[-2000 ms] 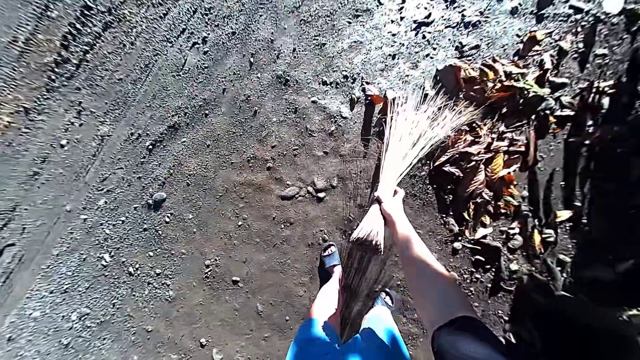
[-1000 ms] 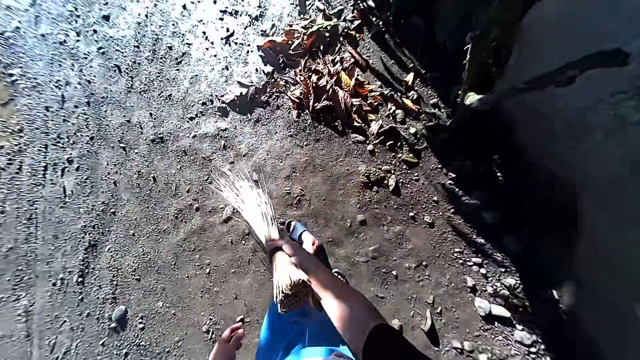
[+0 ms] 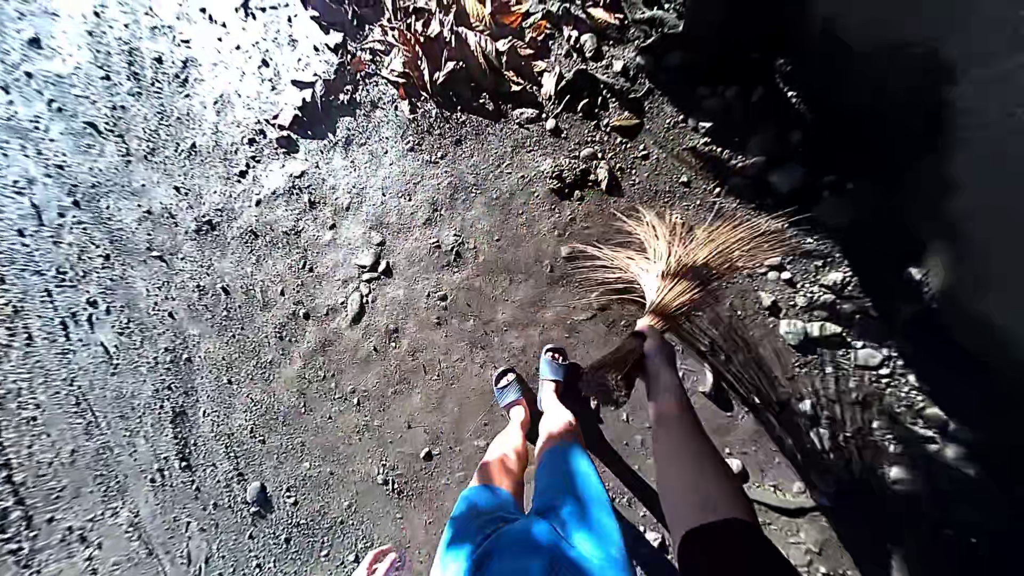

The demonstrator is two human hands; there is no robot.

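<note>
My right hand is closed around the bound part of a broom of thin pale sticks. The bristles fan out over the dirt beyond the hand, right of my feet, and the thick butt end lies in shade beside my wrist. Only part of my left hand shows at the bottom edge, left of my blue shorts; nothing is seen in it, and its fingers are partly cut off. I stand in blue slide sandals on the ground.
A heap of dry brown leaves lies at the top on gravelly dirt. Small stones lie ahead of my feet to the left. Paler stones line the right side, beside deep shadow and a dark grey surface.
The broom has swung from the left of my feet to their right, its bristles now spread wide, still in my right hand. The view has shifted.
</note>
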